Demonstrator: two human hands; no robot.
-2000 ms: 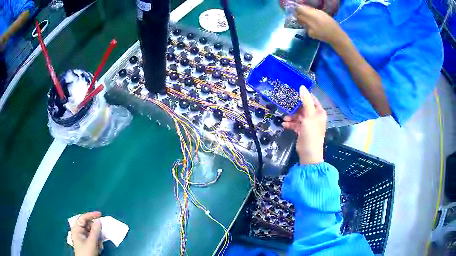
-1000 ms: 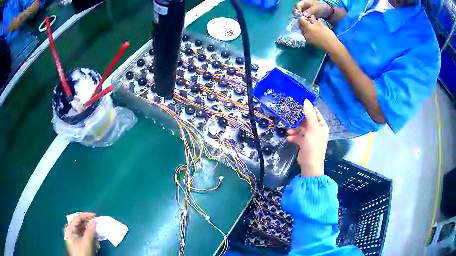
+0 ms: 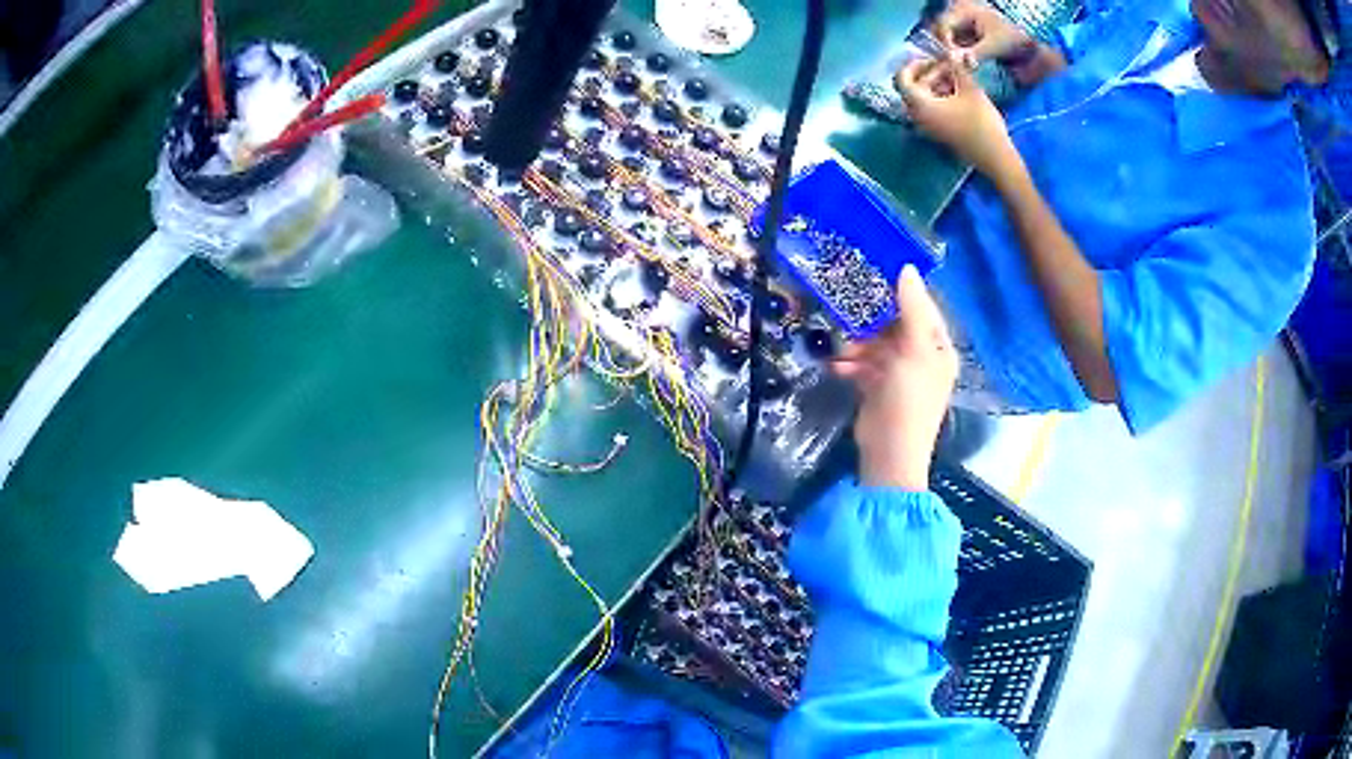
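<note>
My right hand (image 3: 905, 371) is at the near right corner of the blue screw box (image 3: 848, 249), thumb at its rim. The box is open, holds many tiny silver screws and sits at the right end of the motor tray. Whether the fingers grip it or reach into it is hard to tell. My left hand is out of the picture. A white paper (image 3: 215, 537) lies on the green table at the left. The motor tray (image 3: 445, 223) holds rows of black-topped motors, their thin wires (image 3: 512, 430) trailing over its near edge.
The electric screwdriver (image 3: 552, 74) hangs over the tray, with a black cable (image 3: 774, 223) to its right. The grease pot (image 3: 252, 178) with red sticks stands at the upper left. A dark crate (image 3: 1023, 593) with motors is below the table edge. A person in blue (image 3: 1171, 223) works at the upper right.
My left hand has left the white paper and gone out of the picture. The view has shifted, so the table things appear higher. My right hand stays at the screw box.
</note>
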